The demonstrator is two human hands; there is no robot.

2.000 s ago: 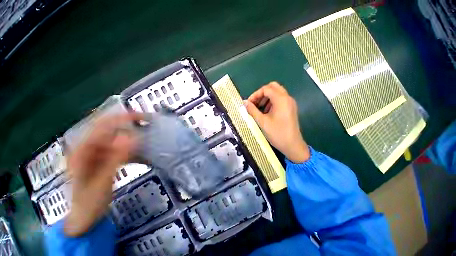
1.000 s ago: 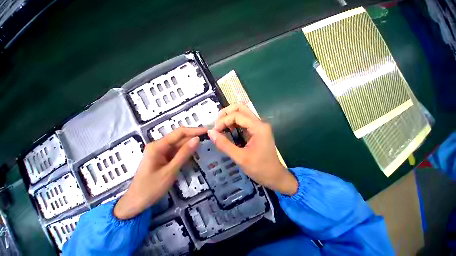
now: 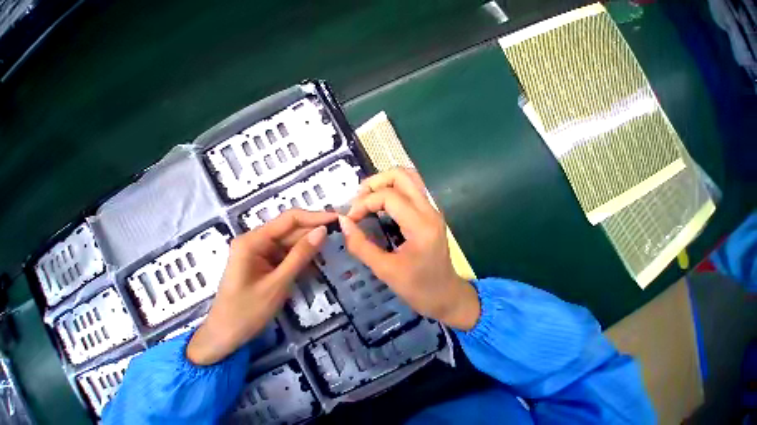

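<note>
A dark grey phone middle frame [image 3: 363, 290] is held tilted above the black blister tray [image 3: 290, 353]. My left hand [image 3: 264, 278] grips its upper end between thumb and fingers. My right hand [image 3: 407, 249] has its thumb and index fingertips together at the same end edge, touching my left fingertips. Any adhesive strip there is too small or hidden to tell. The tray's other pockets hold silvery-white frames [image 3: 272, 148]. One upper pocket shows only the whitish-grey tray liner [image 3: 158, 212]. The yellow adhesive sheet [image 3: 384, 145] lies beside the tray's right edge, partly hidden by my right hand.
Larger yellow striped spare adhesive sheets [image 3: 593, 104] overlap on the green bench surface [image 3: 490, 191] at right. Clear plastic film [image 3: 701, 187] shows at their lower edge. A blue sleeve [image 3: 739, 249] shows at the far right edge. A small pale piece [image 3: 495, 11] lies at the top.
The middle frame was swung blurred over the tray by my left hand; now it is held steady. My right hand has moved left from the adhesive sheet to the frame's end. Little differs since one second ago.
</note>
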